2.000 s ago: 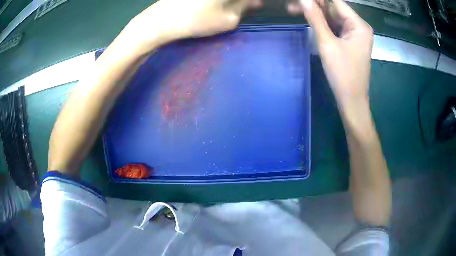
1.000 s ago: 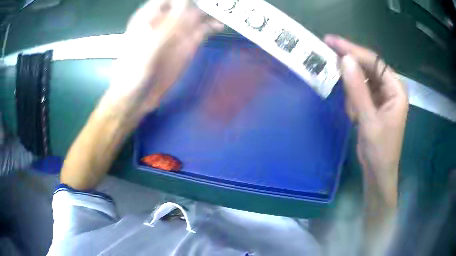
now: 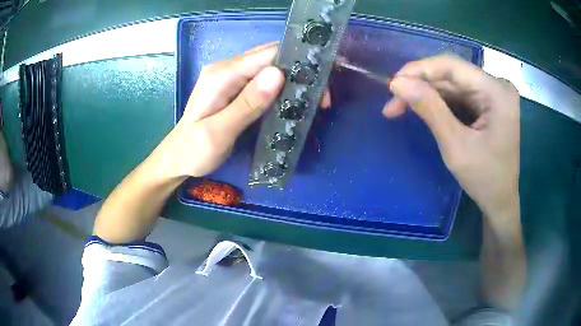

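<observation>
A long grey strip fixture is held tilted above the blue tray, its top end cut off by the frame's upper edge. Several dark round components sit in one row along it, with small pale bits between them. My left hand grips the strip from its left side, thumb on the edge and a fingertip showing at the right. My right hand pinches thin tweezers, whose tip points left toward the strip's upper part; the tip is blurred and whether it touches the strip cannot be told.
An orange-red scrap pile lies in the tray's near-left corner. A bundle of black ribbed strips lies on the green mat at far left. A white band crosses the bench behind. Another person's sleeve shows at the left edge.
The strip has swung from slanting down to the right to a steep tilt, held by my left hand. My right hand is off the strip's end, with tweezers now showing in its fingers.
</observation>
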